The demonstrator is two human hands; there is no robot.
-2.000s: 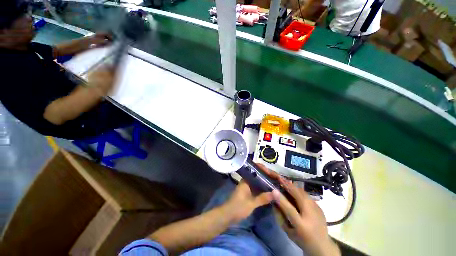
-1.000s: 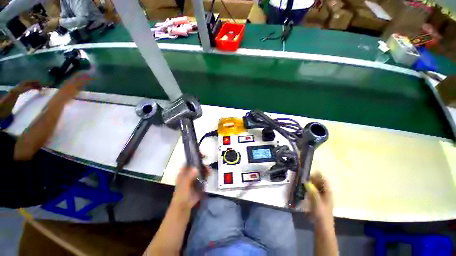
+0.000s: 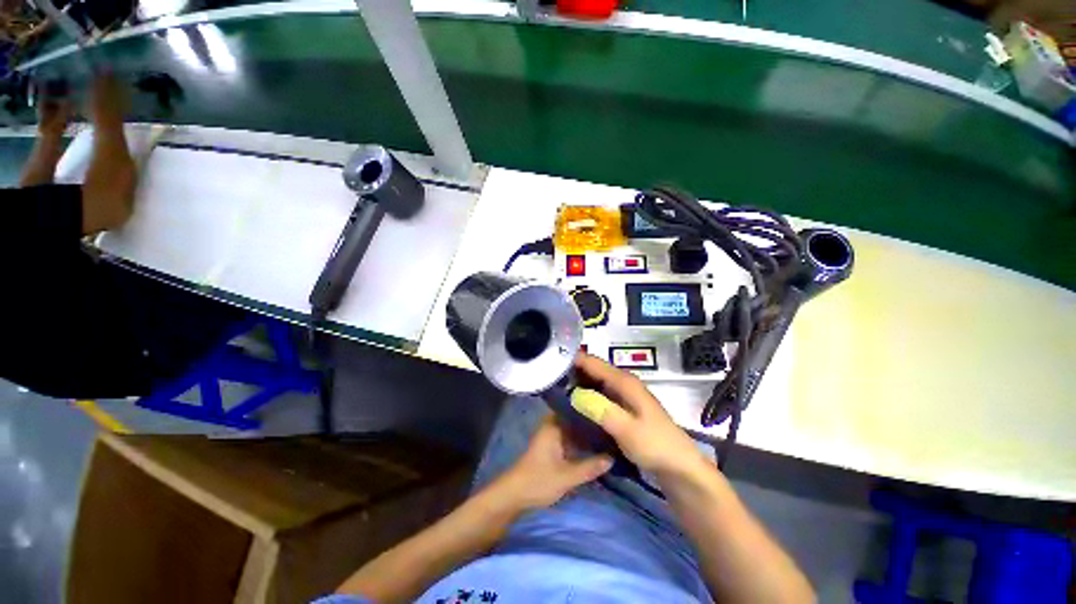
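A dark grey hair dryer (image 3: 517, 332) is held up in front of my lap, its silver ring-shaped head facing up towards me. My left hand (image 3: 552, 470) is around the lower handle. My right hand (image 3: 629, 413), with a yellow wrap on the thumb, is closed on the handle higher up. The fingers partly hide the handle. The white power test box (image 3: 614, 289) lies just behind, its display lit pale blue. A second hair dryer (image 3: 769, 342) lies at the box's right side, with looped black power cords (image 3: 720, 230) by it.
A third hair dryer (image 3: 368, 224) lies on the white bench to the left. A green conveyor belt (image 3: 661, 118) runs behind. A person in black (image 3: 83, 283) reaches over the bench at far left. An open carton (image 3: 277, 501) stands lower left. Blue stools (image 3: 230, 375) are below.
Compared with one second ago, my right hand has left the dryer beside the box and joined my left on the held dryer. That dryer is lower and nearer, its head turned up.
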